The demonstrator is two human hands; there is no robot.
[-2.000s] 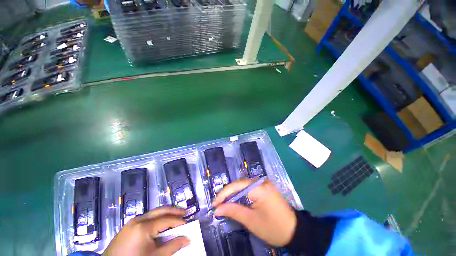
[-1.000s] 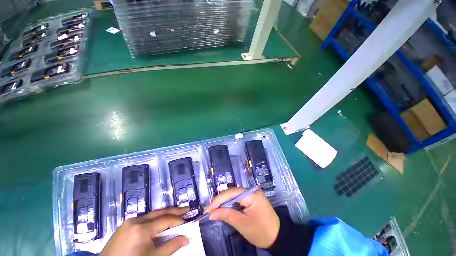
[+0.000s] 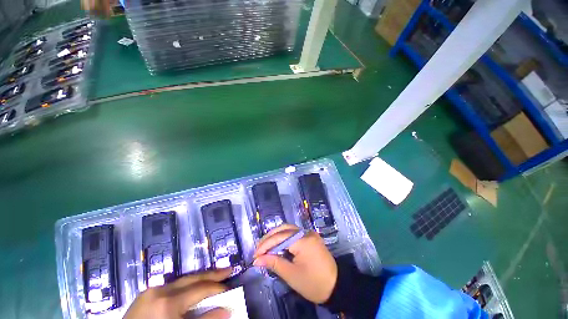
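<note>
My left hand (image 3: 180,298), cut off by the bottom edge, holds a white backing sheet (image 3: 225,305) between thumb and fingers. My right hand (image 3: 299,261) holds grey-purple tweezers (image 3: 288,242) like a pen. Their tip points down-left at the lower end of the middle black phone body (image 3: 220,233), close to my left fingertips. I cannot tell whether the tip holds a piece. The phone lies in a clear blister tray (image 3: 127,209) with several others, such as the far left one (image 3: 99,265). My hands hide part of the tray's near row.
A white post (image 3: 430,87) rises at the right. Beside it lie a white sheet (image 3: 387,181) and a dark pad sheet (image 3: 438,214). Stacked trays (image 3: 212,37) and another filled tray (image 3: 80,87) stand across the bench. Blue shelving (image 3: 461,103) is at upper right. A person's hand shows at the top left.
The tweezers and my right hand have moved left and slightly down from the fourth phone toward the middle one. My left hand still holds the sheet. The view has shifted slightly.
</note>
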